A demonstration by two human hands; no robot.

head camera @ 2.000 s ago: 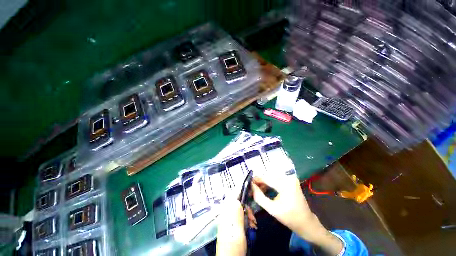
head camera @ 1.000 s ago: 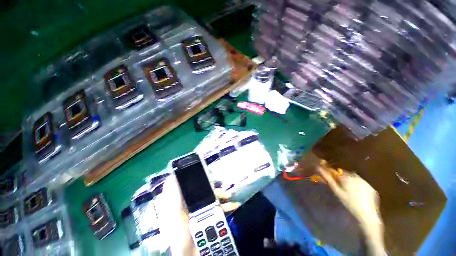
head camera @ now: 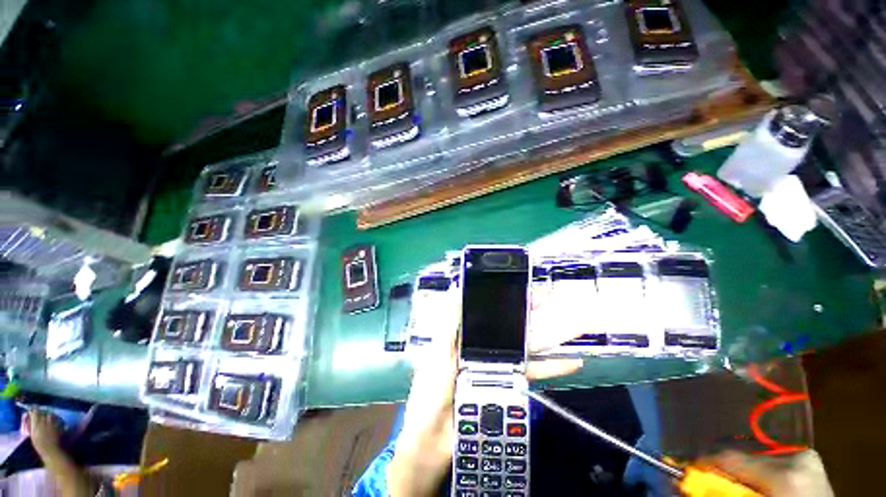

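An open flip phone (head camera: 494,320) stands upright in front of me, black screen above a silver keypad with green and red keys. My left hand (head camera: 432,413) holds it from behind and its left side; some fingers show at its right edge. My right hand (head camera: 782,476), cut off by the bottom edge, holds the air blow gun (head camera: 714,480) by its orange-yellow handle. The gun's thin metal nozzle points at the phone's hinge area. Display lenses (head camera: 622,296) lie in rows on film sheets behind the phone. One closed phone (head camera: 358,280) lies on the green mat.
Blister trays of closed phones stand at the left (head camera: 228,311) and back, above a wooden board (head camera: 427,205). A white bottle (head camera: 767,155), wipe (head camera: 788,208) and red bar (head camera: 719,195) lie right. A red-orange coiled hose (head camera: 760,413) hangs right. Another person's hand (head camera: 44,437) shows lower left.
The phone is now fully upright in view. My right hand has brought the blow gun from the box area at the right to the phone. The view has turned left.
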